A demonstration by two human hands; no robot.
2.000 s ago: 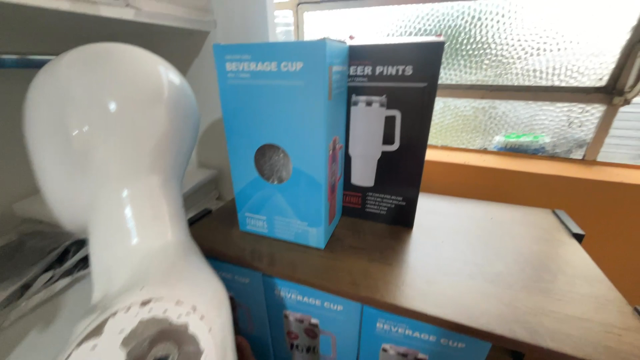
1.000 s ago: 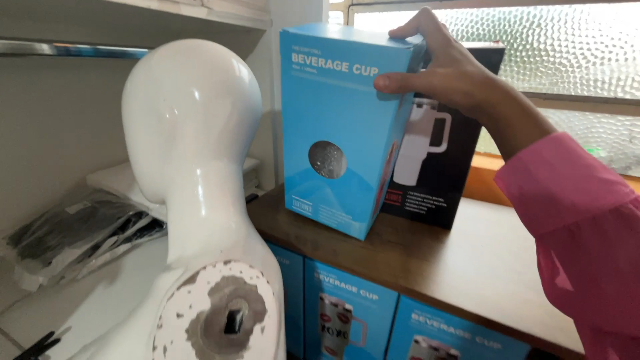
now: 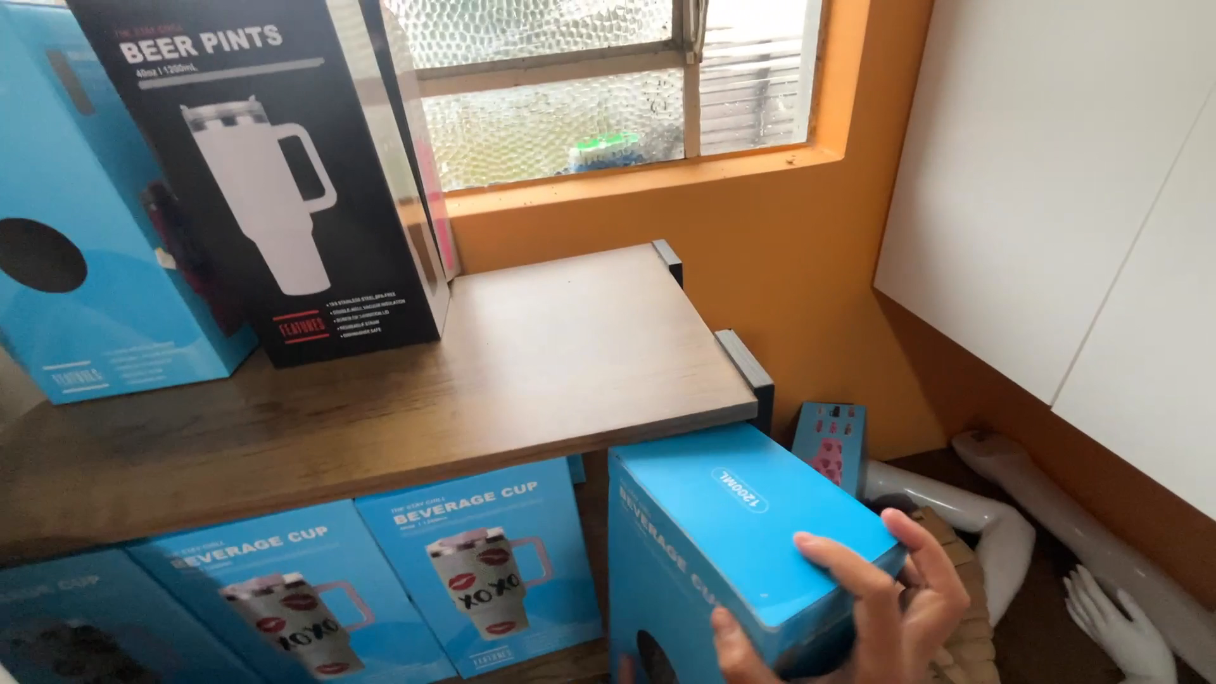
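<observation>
At the lower right, my right hand grips the top end of a blue beverage cup box, fingers on its top face and near edge. This box is tilted beside the end of the wooden shelf unit and has a dark round window low on its front. A small blurred skin-toned patch at the box's lower left edge may be a fingertip of my left hand; the rest of that hand is out of view. Another blue box with a round window stands on the shelf top, touching a black beer pints box.
The wooden shelf top has dark end brackets at its right. Below it, several blue cup boxes stand in a row. White mannequin arms, a small blue box and brown cardboard lie near the orange wall. A white cabinet hangs at right.
My right hand was on the blue box on the shelf top one second ago; now it is off that box and holds a blue box beside the shelf's right end. The view has swung right.
</observation>
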